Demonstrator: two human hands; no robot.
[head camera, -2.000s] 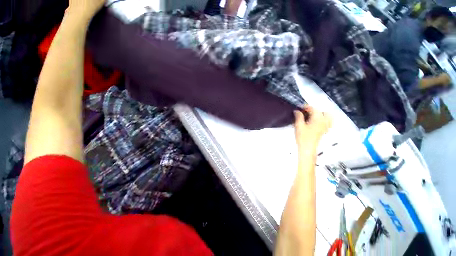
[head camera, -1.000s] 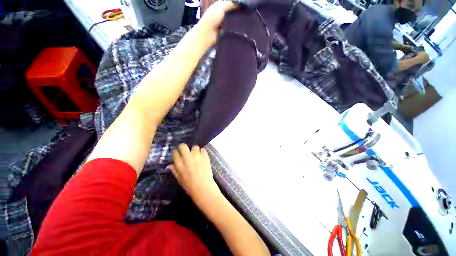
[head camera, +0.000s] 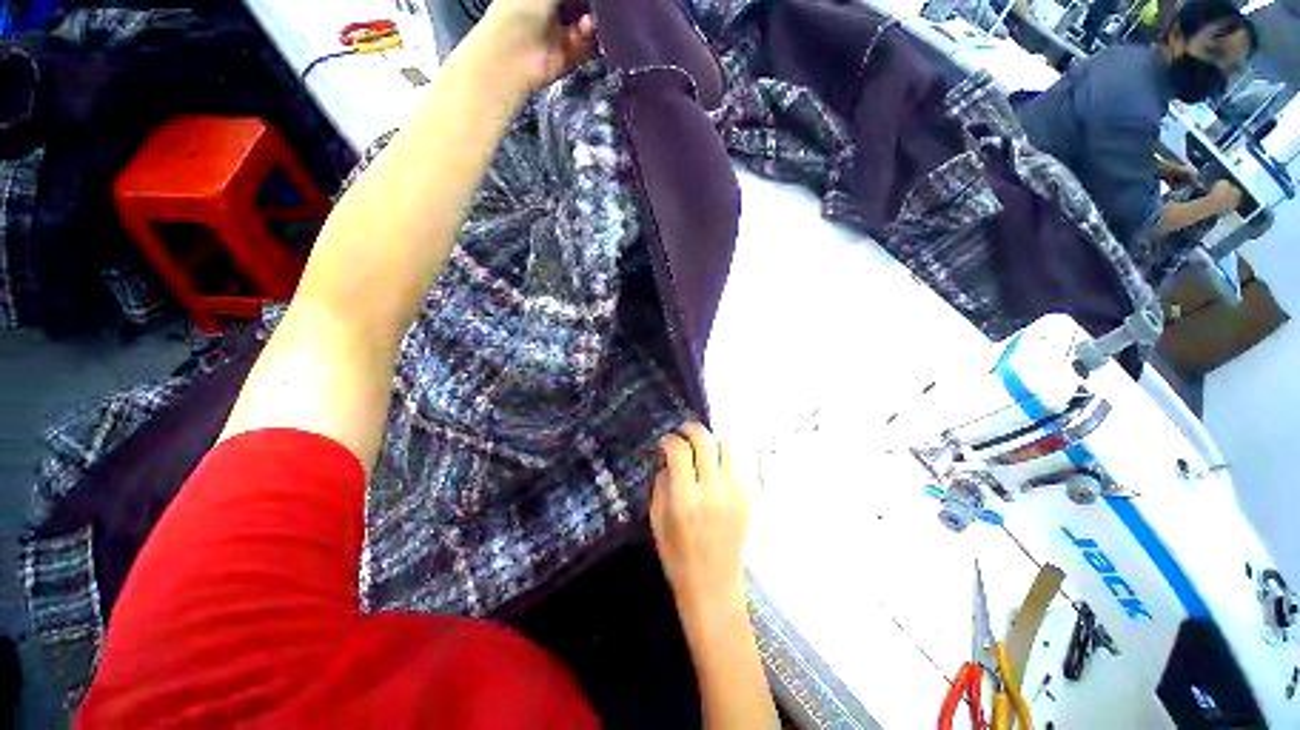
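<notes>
The plaid woolly coat (head camera: 499, 371) hangs over the table's front edge, with a smooth dark plum facing (head camera: 692, 214) running along its edge. My left hand (head camera: 549, 43), at the top, grips the far end of the facing and cloth. My right hand (head camera: 699, 492) holds the lower end of the edge between thumb and fingers, near the table's front edge. The facing is stretched between both hands. More of the coat, with plum lining (head camera: 912, 136), lies across the back of the table. The sewing machine (head camera: 1098, 485) stands at right, apart from my hands.
Scissors (head camera: 984, 670) with red and yellow-orange handles lie beside a tan strip (head camera: 1037, 613) and a small black tool (head camera: 1086, 639). A measuring tape (head camera: 798, 670) runs along the table's front edge. A red stool (head camera: 214, 200) stands at left. A person (head camera: 1105, 129) sits at upper right.
My right hand has moved right and holds the cloth edge there. My left hand has shifted left and slightly up. The plaid side has spread wider and the facing hangs straighter.
</notes>
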